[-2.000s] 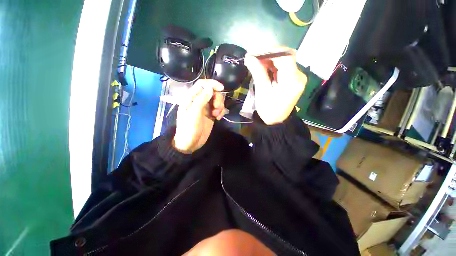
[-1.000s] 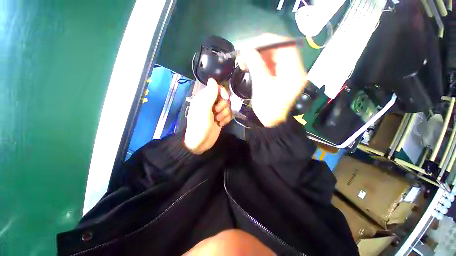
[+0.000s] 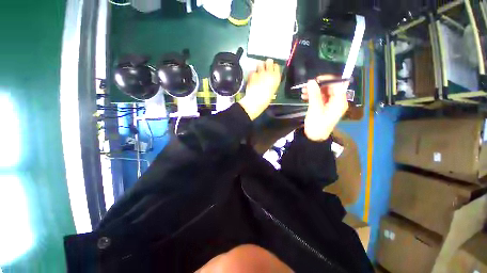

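Three security cameras with glossy black heads and white bodies stand in a row along the near edge of the green mat: the left one (image 3: 134, 79), the middle one (image 3: 178, 78) and the right one (image 3: 226, 74). My left hand (image 3: 261, 88) is just right of the right camera, its fingertips at the near end of the white keyboard (image 3: 272, 29); it holds nothing that I can see. My right hand (image 3: 324, 109) is further right and holds thin dark tweezers (image 3: 334, 81), their tip pointing left. The right hand touches no camera.
A black case (image 3: 315, 58) with a greenish panel lies right of the keyboard. A yellow tape roll (image 3: 239, 21) and white parts are at the back. Thin wires (image 3: 109, 111) hang at the left bench edge. Cartons (image 3: 438, 146) and shelving (image 3: 414, 64) stand at the right.
The view has swung right. Both hands have moved right, away from the black camera heads, and apart from each other. The tweezers are still in my right hand. A third camera now shows.
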